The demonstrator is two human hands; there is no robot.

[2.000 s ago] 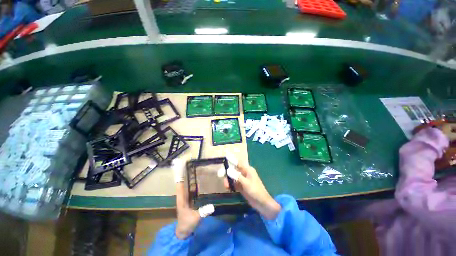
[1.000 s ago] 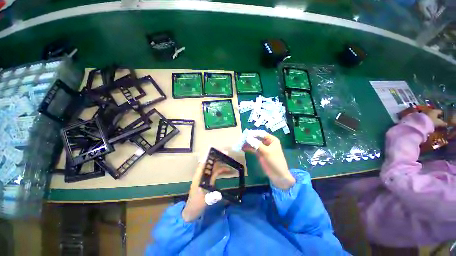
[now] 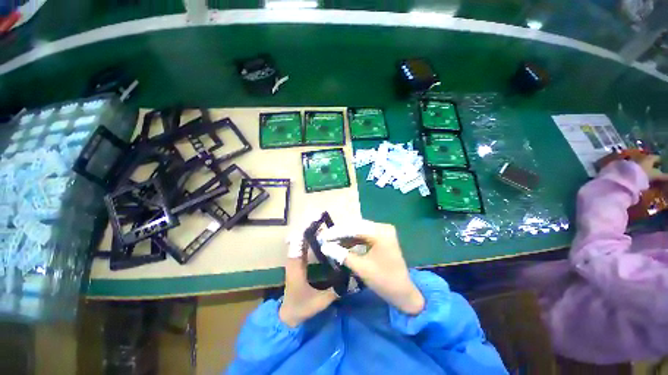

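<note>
My left hand holds a black front frame, tilted almost edge-on, low in front of me. My right hand is at the frame's upper side, its white-covered fingertips pinched against it. A small white piece seems to be between those fingertips and the frame; the finger cots make it hard to tell apart. A loose heap of white inserts lies on the green bench beyond my right hand. Green circuit boards lie in rows behind my hands.
Tangled black frames cover the beige sheet at left. A blister tray of inserts stands far left. Black housings line the back. Clear film bears a dark module. A person's pink sleeve and printed sheet are at right.
My right hand went to the insert heap side and came back to the frame. The frame has turned from flat to nearly edge-on. The camera view has shifted a little.
</note>
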